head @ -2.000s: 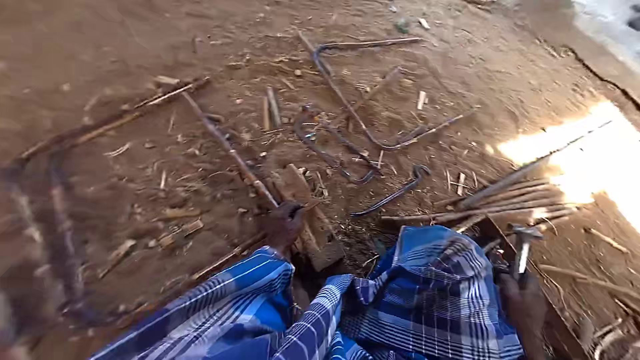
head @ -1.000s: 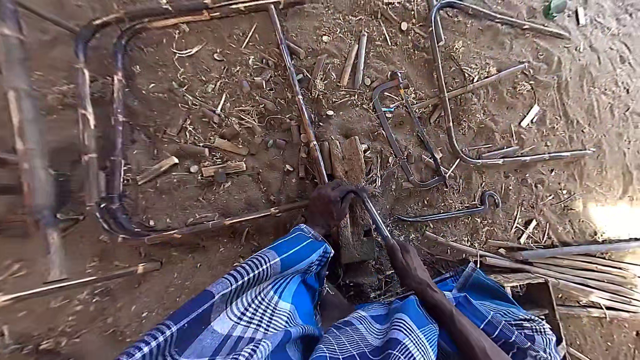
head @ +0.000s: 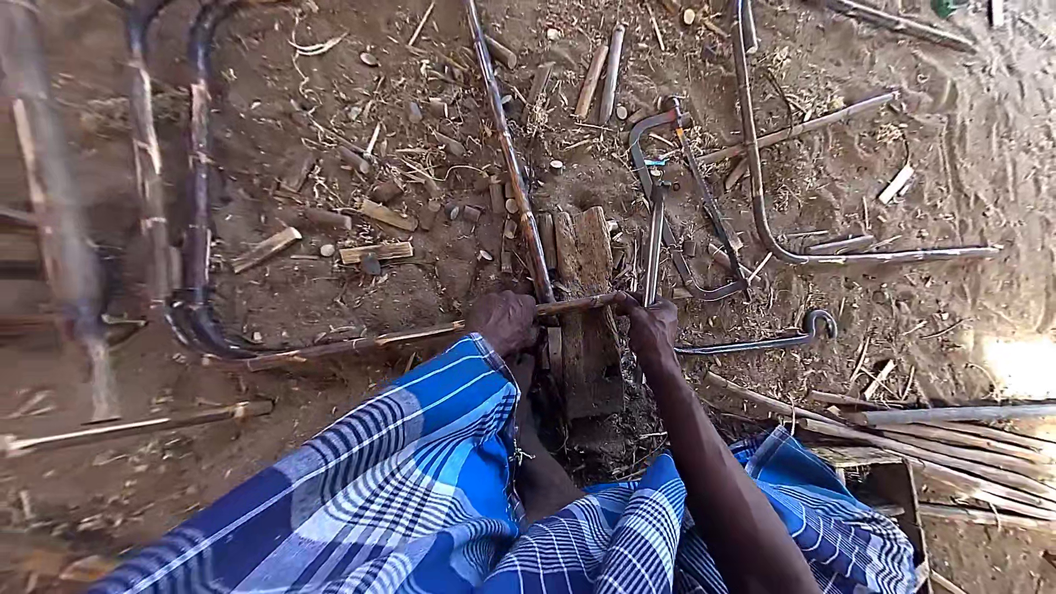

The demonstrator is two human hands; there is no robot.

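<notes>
My left hand (head: 502, 320) grips a bent cane pole (head: 330, 351) near its end, beside a worn wooden block (head: 587, 247). The end of that pole crosses over the block to my right hand (head: 652, 330), whose thumb and fingers touch its tip. My right hand also holds a metal-handled hammer (head: 653, 247), its shaft pointing away from me and its head near the hacksaw (head: 716, 290). Another long cane pole (head: 511, 165) runs from the top edge down to the left hand. A metal rod with a hooked end (head: 742, 346) lies right of the right hand.
Bent cane frames (head: 196, 181) lie at the left, and another bent pole (head: 755, 173) at the right. Offcuts (head: 375, 252) and shavings litter the earth. Thin sticks (head: 973, 458) lie in a bundle at lower right, beside a box-like container (head: 903, 495). Patterned cloth covers my legs.
My right hand has come from the far right side with the hammer to beside the wooden block. The pole's end now lies across the block between both hands. The view has shifted strongly.
</notes>
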